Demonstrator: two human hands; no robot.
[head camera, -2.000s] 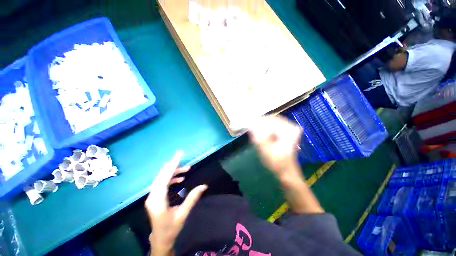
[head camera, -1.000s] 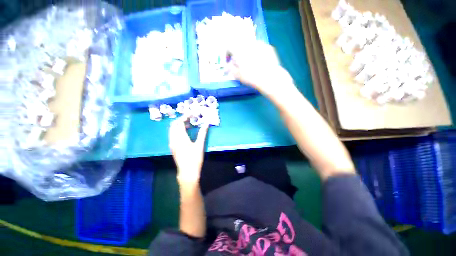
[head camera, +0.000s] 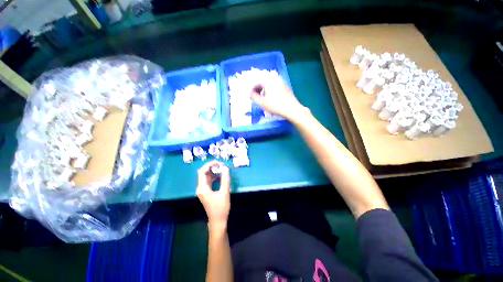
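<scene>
My left hand (head camera: 214, 190) holds a white plastic housing (head camera: 216, 169) between thumb and fingers, just in front of the loose housings (head camera: 227, 148) on the bench. My right hand (head camera: 276, 100) is over the right blue bin (head camera: 255, 131), its fingertips at the heap of small white pieces (head camera: 245, 91). Whether its fingers hold a piece cannot be told. The left blue bin (head camera: 186, 142) also holds small white pieces (head camera: 190, 110).
A clear plastic bag (head camera: 107, 212) with white housings and a cardboard strip (head camera: 107, 146) lies at left. At right, white assemblies (head camera: 413, 96) stand in a group on stacked cardboard (head camera: 408, 151). Blue crates (head camera: 132, 250) are below the bench.
The view has swung from the right side to the bench centre. My left hand has drawn back from the loose housings with one in its fingers. My right hand stays at the right bin.
</scene>
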